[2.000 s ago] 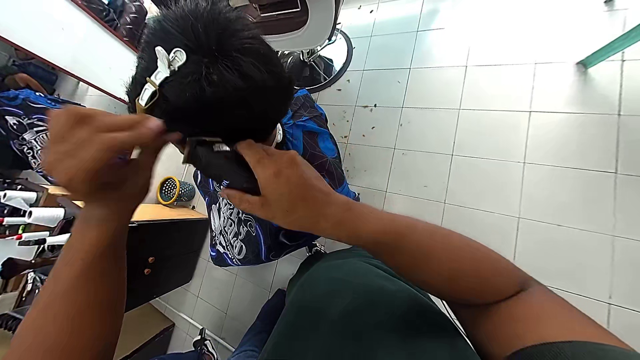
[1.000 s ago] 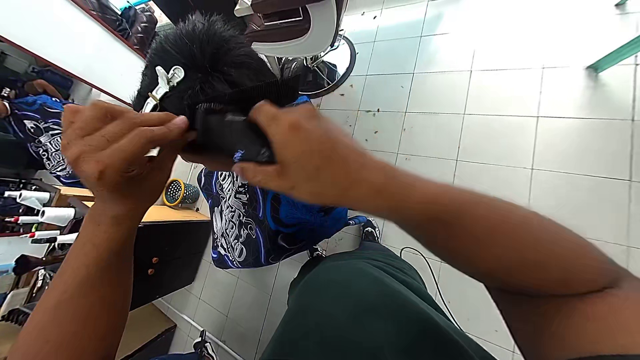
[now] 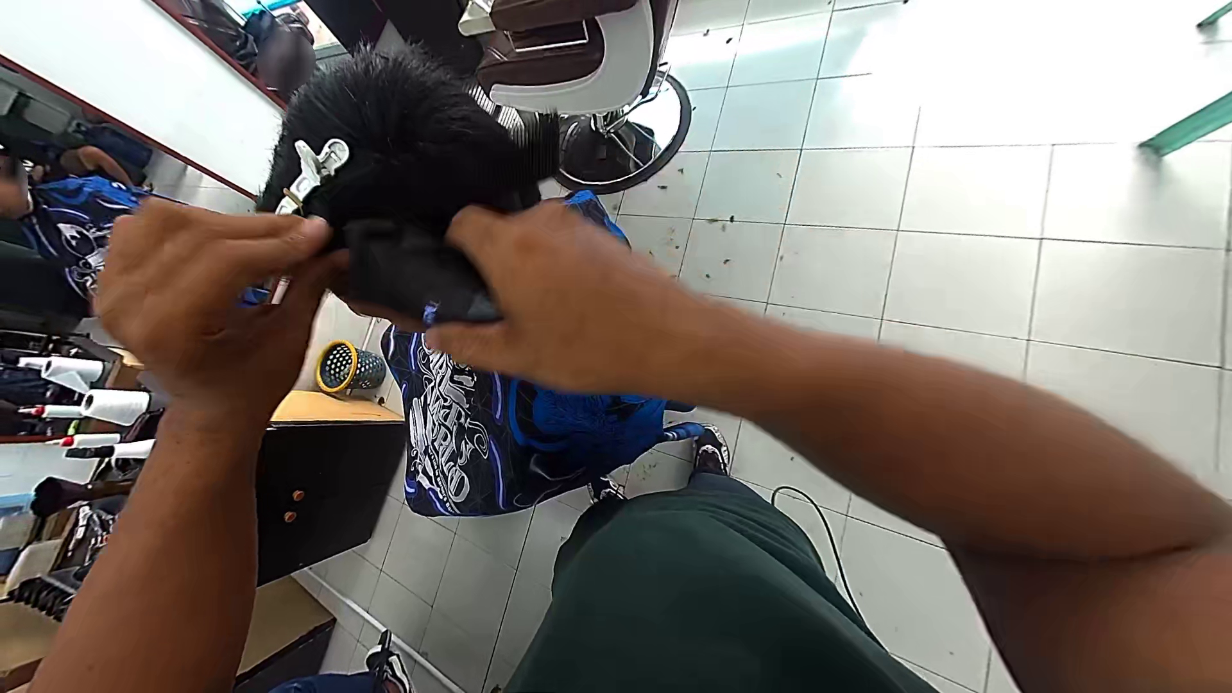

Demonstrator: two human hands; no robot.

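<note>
A seated person's head with short black hair (image 3: 385,120) is at upper left, above a blue and black patterned cape (image 3: 539,433). A white hair clip (image 3: 316,171) sits in the hair. My right hand (image 3: 568,298) grips a black tool (image 3: 409,274), apparently a hair clipper, against the lower hair. Comb-like black teeth (image 3: 541,144) show beyond the hand beside the head; what holds them is hidden. On the other side, my left hand (image 3: 207,289) is blurred, its fingertips pinched together by the tool's end. Whether they hold anything is unclear.
A barber chair (image 3: 577,91) with a round base stands beyond the head. At left are a black cabinet (image 3: 322,491), a yellow-rimmed basket (image 3: 351,369) and bottles on a shelf. A cord (image 3: 833,549) lies on the tiled floor near my legs.
The black tool in my right hand has tilted over the last two seconds. The comb-like teeth show more plainly beside the head than two seconds ago.
</note>
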